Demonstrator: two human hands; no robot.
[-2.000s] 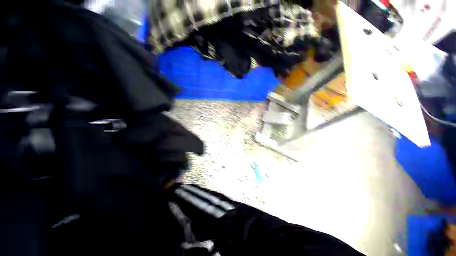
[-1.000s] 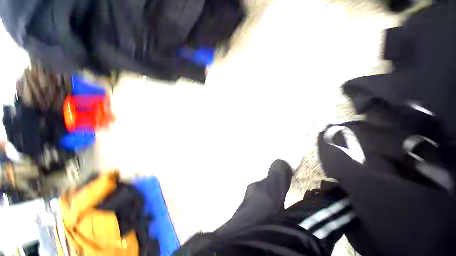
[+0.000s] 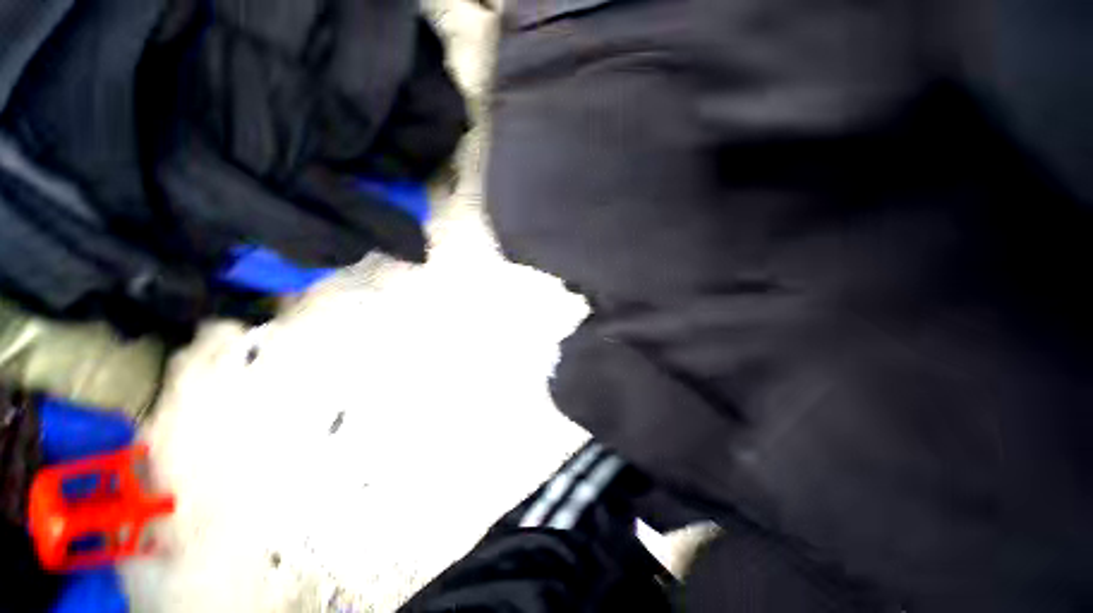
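Observation:
A large heap of black garments (image 3: 767, 275) fills the right half of the view, close to the camera and blurred. A black sleeve or trouser leg with pale stripes (image 3: 563, 515) reaches up from the bottom edge to the heap's lower left side. No hand shows; both of my hands are out of view or hidden by the black cloth, so I cannot tell what they grip.
A second pile of dark garments (image 3: 228, 144) lies at the upper left over something blue (image 3: 270, 268). A red plastic stool or basket (image 3: 96, 509) stands at the lower left beside blue items. A pale green bundle (image 3: 90, 365) lies above it. The floor (image 3: 372, 419) is overexposed.
The view has swung. The near black garments now cover much more of the right side. The red item has shifted to the lower left, and the orange garments and blue bin have left the picture.

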